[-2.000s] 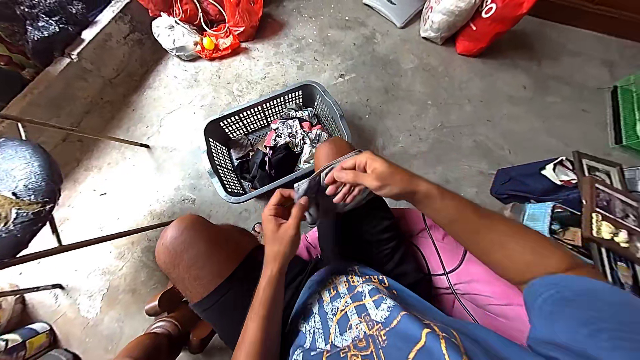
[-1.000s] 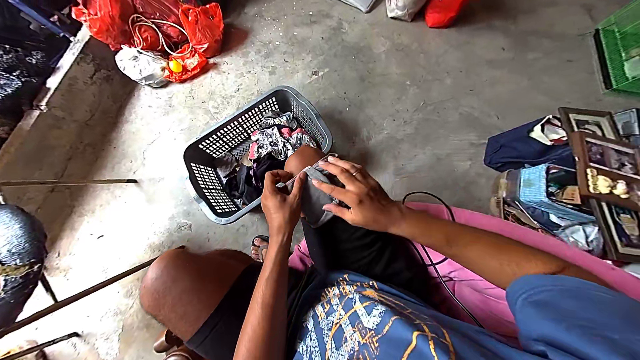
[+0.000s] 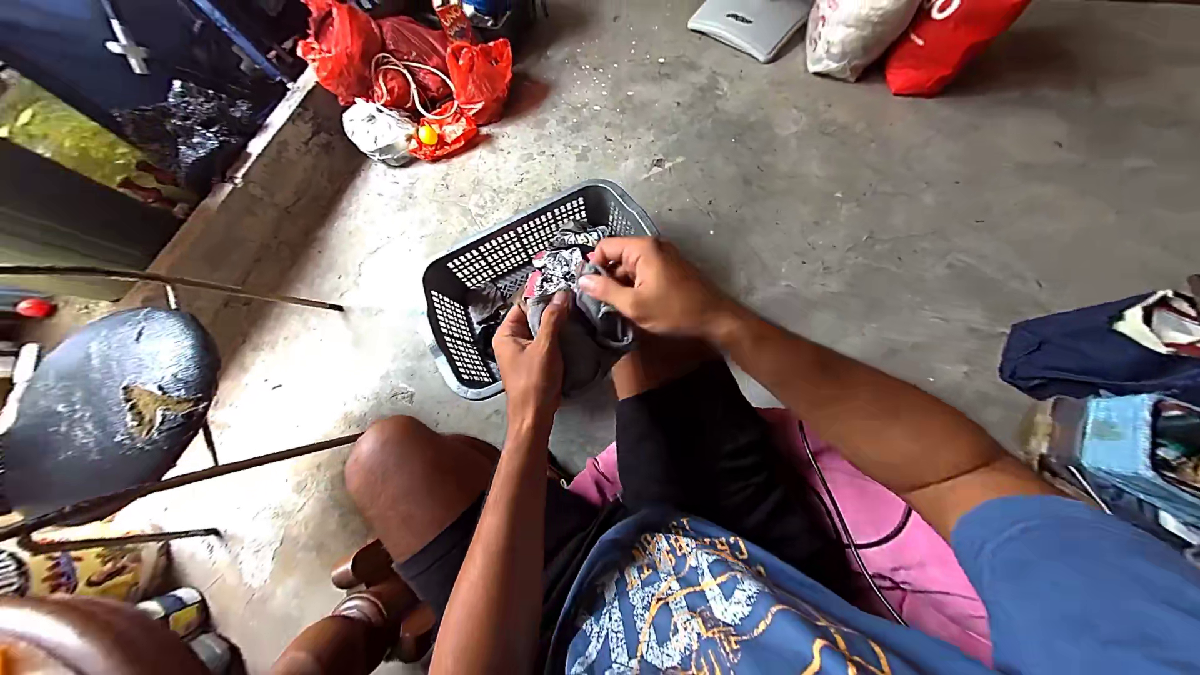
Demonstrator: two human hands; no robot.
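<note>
A small grey cloth garment [image 3: 586,352] is bunched between my two hands, over the near right part of a dark grey plastic laundry basket [image 3: 506,239]. My left hand [image 3: 532,352] pinches its left edge with thumb and fingers. My right hand [image 3: 652,286] grips the upper right edge, thumb toward the cloth. Behind the garment, crumpled patterned black, white and pink clothes [image 3: 561,270] lie in the basket. What lies under my hands is hidden, and the garment's exact kind cannot be told.
Red plastic bags [image 3: 412,70] stand beyond the basket, near a low concrete ledge [image 3: 248,187]. A worn round stool [image 3: 112,403] with metal legs is at left. A grey scale-like slab [image 3: 750,26] lies at the top. A dark blue cloth [image 3: 1078,347] and a light blue container [image 3: 1116,436] sit at right.
Both hands have moved with the grey cloth from above my knee out over the basket's near side. My right hand, spread over the cloth a second ago, now pinches its edge.
</note>
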